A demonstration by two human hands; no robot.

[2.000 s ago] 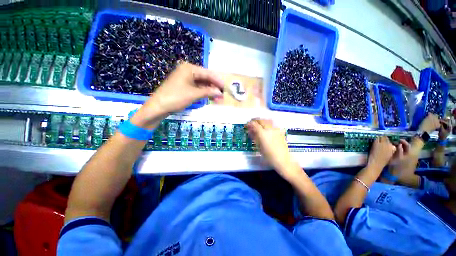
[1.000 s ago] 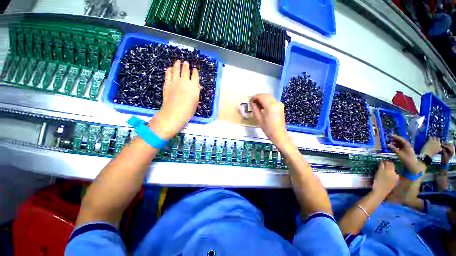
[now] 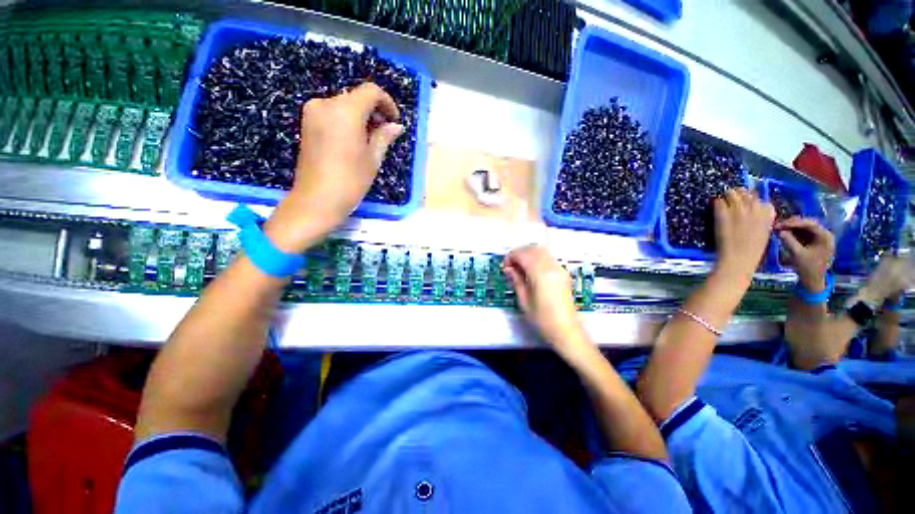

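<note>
My left hand (image 3: 343,146), with a bright blue wrist band, is over the wide blue bin (image 3: 181,131) of small dark capacitors (image 3: 251,110). Its thumb and fingertips are pinched together; whether a capacitor is between them is too small to tell. My right hand (image 3: 542,291) is at the green PCB panel (image 3: 416,273) lying in the conveyor rail, its curled fingertips touching or just above the panel near its right part. What its fingertips hold is hidden. Small dark parts stand on some of the narrow boards.
A white roll (image 3: 485,185) lies on the tan patch (image 3: 451,181). An upright blue bin (image 3: 558,166) stands to its right, more bins beyond. Green boards (image 3: 75,136) lie at left. Another person's hand (image 3: 742,229) is at the right, over a bin.
My left hand has lifted from flat on the capacitors to a pinch above them. My right hand has moved from the white roll down to the panel. The neighbour's hand has moved up to a bin.
</note>
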